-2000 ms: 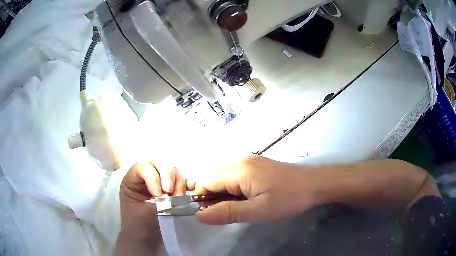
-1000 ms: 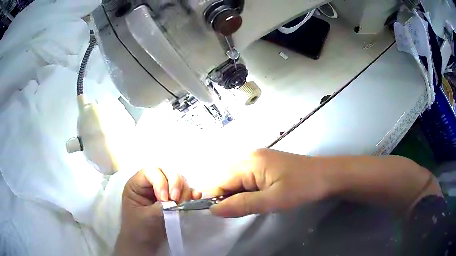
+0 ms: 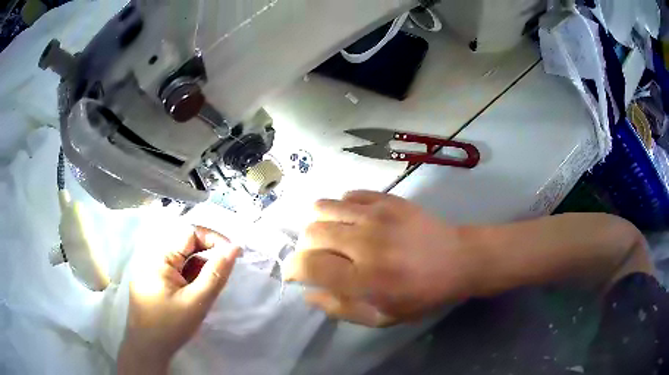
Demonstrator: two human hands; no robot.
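Note:
White fabric (image 3: 253, 311) lies in front of the sewing machine head, below the presser foot area, which is lost in glare. My left hand (image 3: 180, 282) is at the fabric's left, thumb and forefinger pinched together on it near the machine. My right hand (image 3: 367, 256) is to the right, fingers curled down at the fabric's edge; its fingertips are washed out by glare, so its grip is unclear. The thread snips (image 3: 411, 148), with dark red handle and open grey blades, lie on the machine table (image 3: 499, 176) behind my right hand.
The machine head (image 3: 139, 139) spans the upper left, with a ribbed cream knob (image 3: 264, 176) at its front. A lamp (image 3: 82, 245) stands left among heaped white fabric (image 3: 33, 205). A black rectangle (image 3: 385, 66) with a white cord lies behind. A blue basket (image 3: 634, 176) is at right.
The snips have left my right hand and lie on the table. Both hands now work at the fabric closer to the machine head. The narrow strip end is no longer distinct. The view has shifted right.

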